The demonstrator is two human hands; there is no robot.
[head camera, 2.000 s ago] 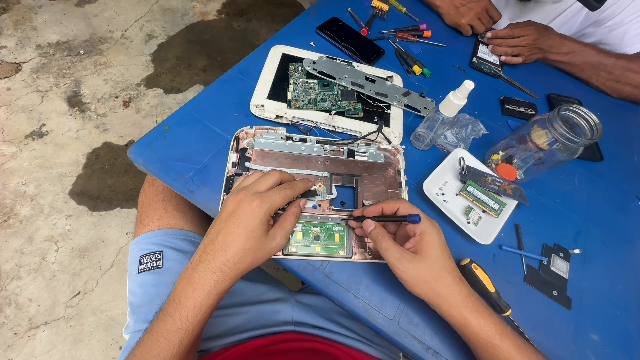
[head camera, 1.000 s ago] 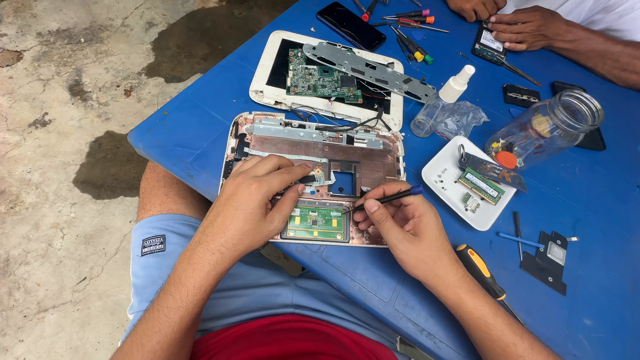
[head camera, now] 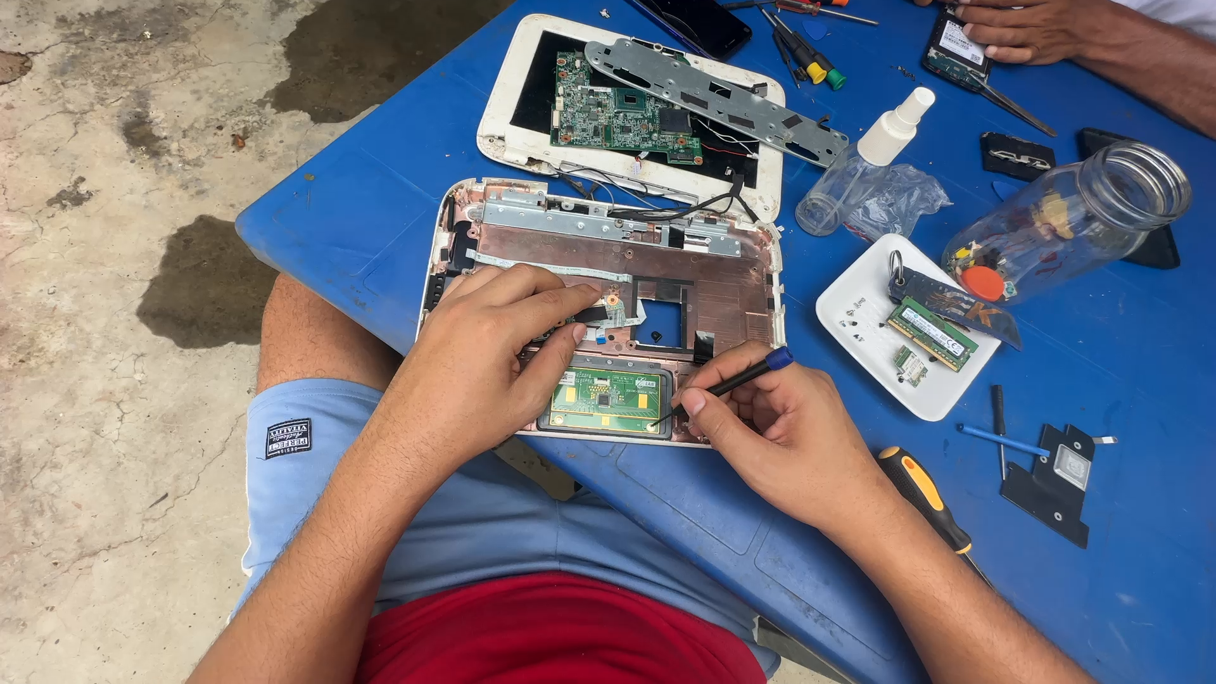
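A laptop's lower case (head camera: 703, 275) with a copper-coloured inside lies at the table's near edge. My right hand (head camera: 779, 427) grips a thin screwdriver (head camera: 736, 377) with a blue-capped handle; its tip is at the lower right corner of the green touchpad board (head camera: 613, 399). My left hand (head camera: 499, 356) rests over the case's left part, fingers by a small board with a flat ribbon cable (head camera: 551, 266); whether it pinches anything is hidden. Behind the case, a white-framed screen (head camera: 532, 104) carries a green circuit board (head camera: 617, 114) and a metal bracket (head camera: 722, 100).
A white tray (head camera: 841, 313) with a memory module (head camera: 931, 334) stands at right, near a spray bottle (head camera: 860, 171) and a glass jar (head camera: 1073, 223). A yellow-black screwdriver (head camera: 921, 499) lies by my right forearm. Across the blue table, another person's hands (head camera: 1026, 28) touch a small device (head camera: 955, 47).
The screwdriver's tip has moved to the lower right corner of the touchpad board, and its handle now slants more steeply. My left hand stays over the case's left part.
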